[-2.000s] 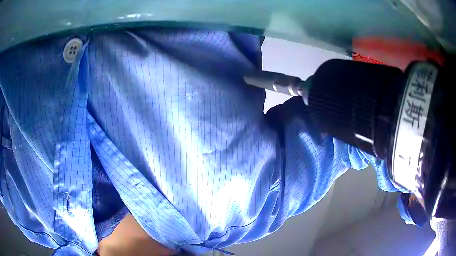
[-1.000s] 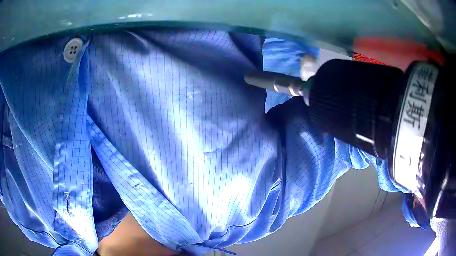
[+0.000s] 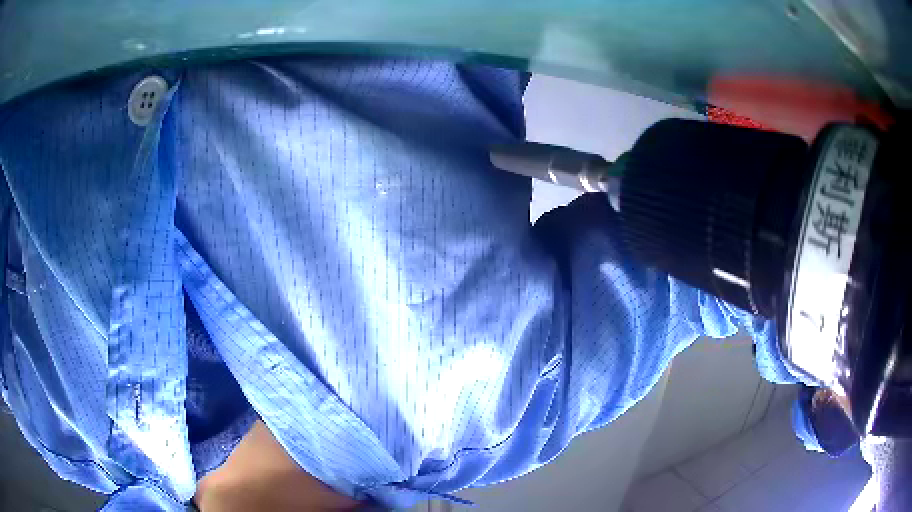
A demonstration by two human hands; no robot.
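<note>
A black electric screwdriver (image 3: 715,215) looms large at the right, with a white label on its body. Its silver bit (image 3: 550,165) points left in front of a blue smock. The tool's rear is dark and cut off by the right edge. A small pale patch (image 3: 885,470) at the lower right edge may be part of a glove, but I cannot tell what it is. I cannot make out my left hand or my right hand, and whatever holds the screwdriver is hidden.
A person in a blue striped smock (image 3: 340,250) fills the middle, with bare skin at the neck opening low in view. A green surface (image 3: 330,25) spans the top. A blurred red-orange pad (image 3: 790,100) lies at the upper right. Pale floor tiles show at the lower right.
A light blue patch with a pale spot, seen behind the bit one second ago, is gone. The screwdriver and the smock have hardly moved.
</note>
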